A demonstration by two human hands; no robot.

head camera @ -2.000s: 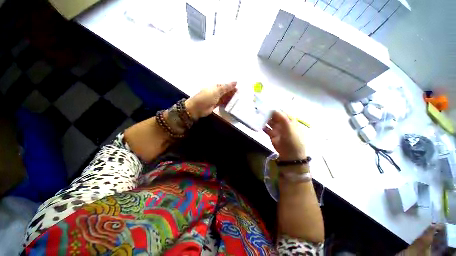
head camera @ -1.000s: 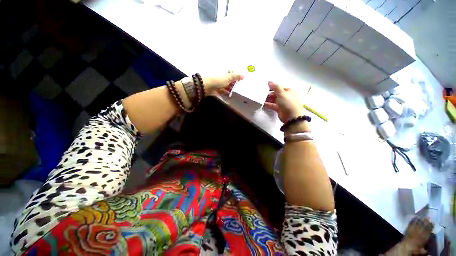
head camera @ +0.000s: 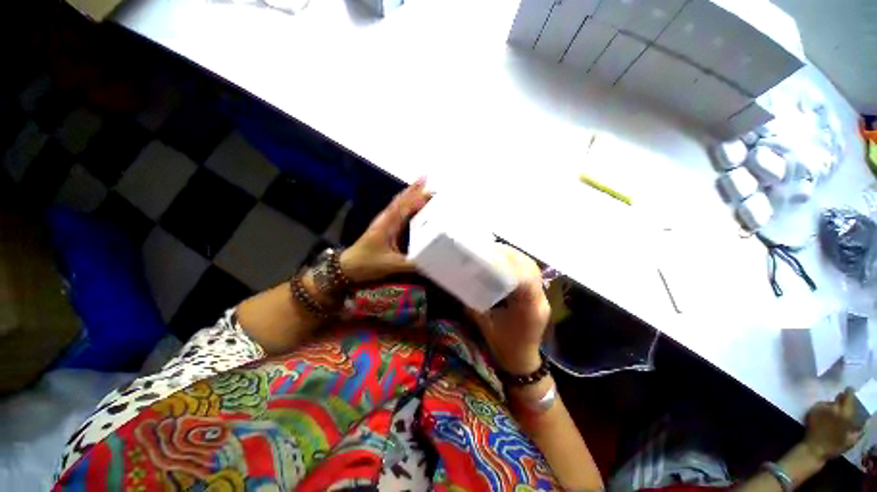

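Observation:
A white retail box (head camera: 460, 259) is held between my two hands, tilted, in front of my body at the table's near edge. My left hand (head camera: 389, 235) grips its left end, with the fingers behind it. My right hand (head camera: 522, 309) grips its right end from below. The box looks closed; its far side is hidden. A thin yellow strip (head camera: 606, 189) lies on the white table (head camera: 385, 106) beyond my right hand.
A row of white boxes (head camera: 644, 58) stands at the back. White adapters (head camera: 750, 187), a black cable (head camera: 787, 264) and a bagged dark coil (head camera: 848, 240) lie at the right. Another person's hand (head camera: 835, 425) is at the lower right, near white boxes (head camera: 815, 346). A clear bag (head camera: 611, 332) hangs at the table edge.
My hands have drawn the white box back from the table toward my body and tilted it. The yellow round spot seen beyond the box before no longer shows.

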